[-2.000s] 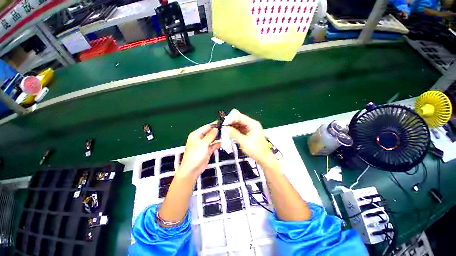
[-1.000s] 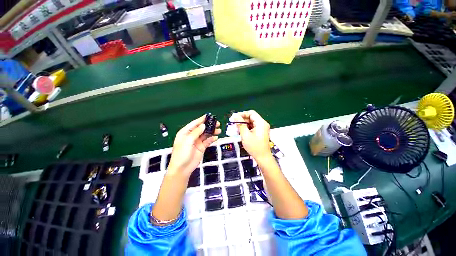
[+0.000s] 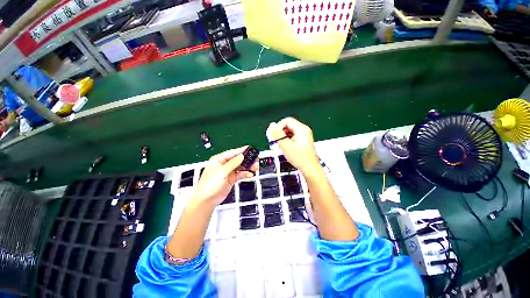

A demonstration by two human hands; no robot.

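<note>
My left hand [image 3: 219,176] holds a small dark electronic unit [image 3: 249,158] in its fingertips above the white compartment tray [image 3: 264,256]. My right hand [image 3: 296,145] is a little to the right and higher, apart from the unit. It pinches a small white piece [image 3: 273,132] and a thin dark tool or cable end [image 3: 279,140]; which of these it is, I cannot tell. Black rectangular parts [image 3: 271,187] lie in several cells of the white tray. A thin black cable [image 3: 303,215] lies over the tray's right part.
A black compartment tray [image 3: 87,233] with a few units is at left. Small units [image 3: 205,139] lie on the green conveyor belt [image 3: 174,116]. At right are a metal can [image 3: 380,152], a black fan [image 3: 454,152], a yellow fan [image 3: 512,120] and a power strip [image 3: 427,241]. A yellow-edged sheet [image 3: 302,35] hangs above.
My hands have moved apart from their joined position of two seconds ago, the left keeping the unit and the right the white piece. The view has shifted, so the belt units appear further right.
</note>
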